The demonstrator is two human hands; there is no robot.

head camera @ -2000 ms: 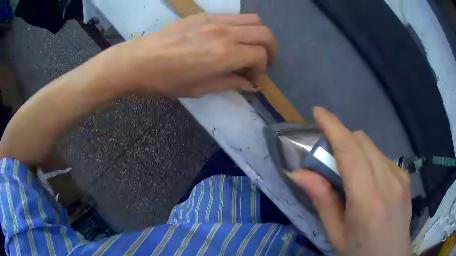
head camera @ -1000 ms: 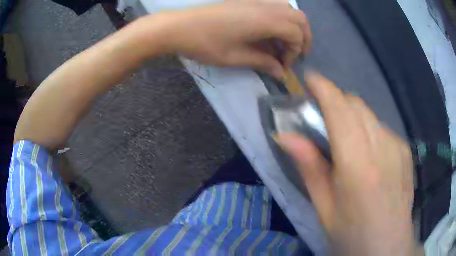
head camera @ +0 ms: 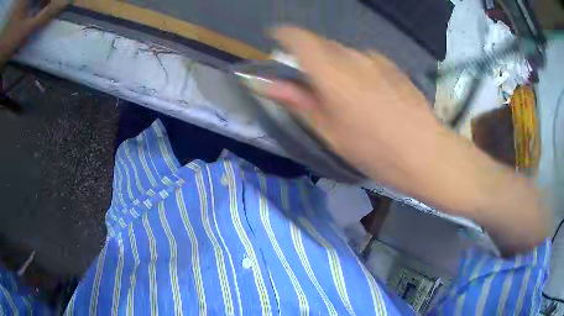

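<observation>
A long tan template strip (head camera: 179, 28) lies along the near side of the grey cloth (head camera: 247, 15), with a narrow dark fabric strip (head camera: 148, 38) along its near edge. My right hand (head camera: 365, 99) is shut on the iron (head camera: 290, 117), at the right end of the visible strip. The iron is blurred and tilted, partly hidden by my hand; its contact with the cloth is unclear. My left hand (head camera: 23, 28) is at the far upper left, cut off by the picture's edge, with fingers near the strip's left end. Its grip is unclear.
A blackish cloth stack (head camera: 417, 21) lies beyond the grey cloth. At right are crumpled white scraps (head camera: 498, 52), a yellow-orange bundle (head camera: 524, 126), a brown plate (head camera: 493, 133) and a blurred cord. The white table edge (head camera: 123, 77) bears loose dark threads.
The view has swung to the right. My hands are much farther apart, with my left hand now at the far left. More of the tan strip shows between them. My right hand still holds the iron.
</observation>
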